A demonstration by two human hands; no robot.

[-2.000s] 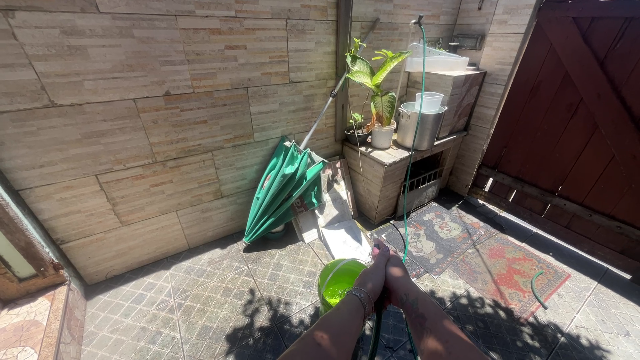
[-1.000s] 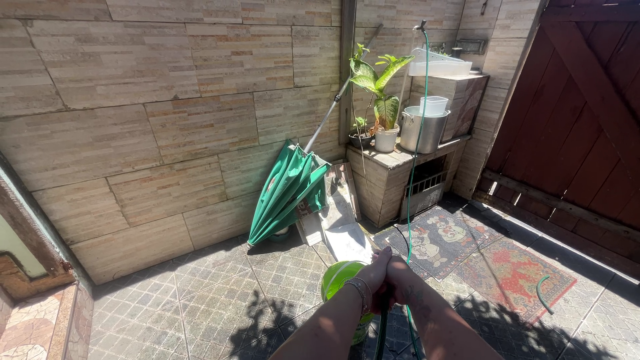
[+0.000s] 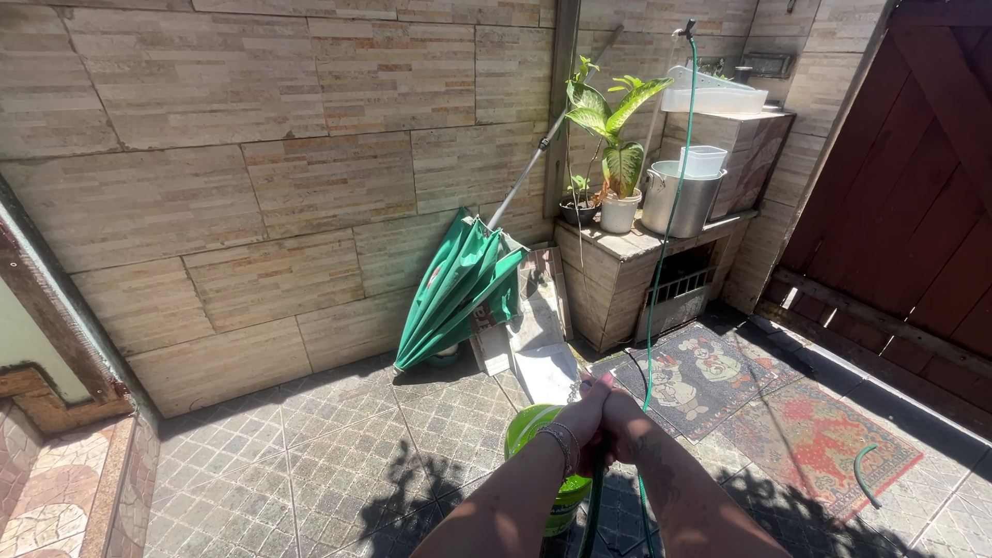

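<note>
Both my hands are together over a lime-green plastic bucket (image 3: pixel 527 425) on the tiled floor. My left hand (image 3: pixel 583 418), with a bracelet at its wrist, is closed around the end of a green garden hose (image 3: pixel 595 504). My right hand (image 3: pixel 625 425) presses against it from the right, fingers wrapped at the same spot. The hose hangs down from beneath my hands. Some spray or water seems to show just left of my fingertips, by the bucket's rim. A thinner green hose length (image 3: pixel 660 263) runs from a wall tap (image 3: pixel 687 31) down behind my right hand.
A folded green parasol (image 3: pixel 465 294) leans on the tiled wall. Potted plants (image 3: pixel 618 211) and an aluminium pot (image 3: pixel 682 203) stand on a tiled ledge (image 3: pixel 597 240). Two mats (image 3: pixel 690 372) and a short hose piece (image 3: pixel 860 477) lie on the floor. A wooden gate (image 3: pixel 891 232) stands right.
</note>
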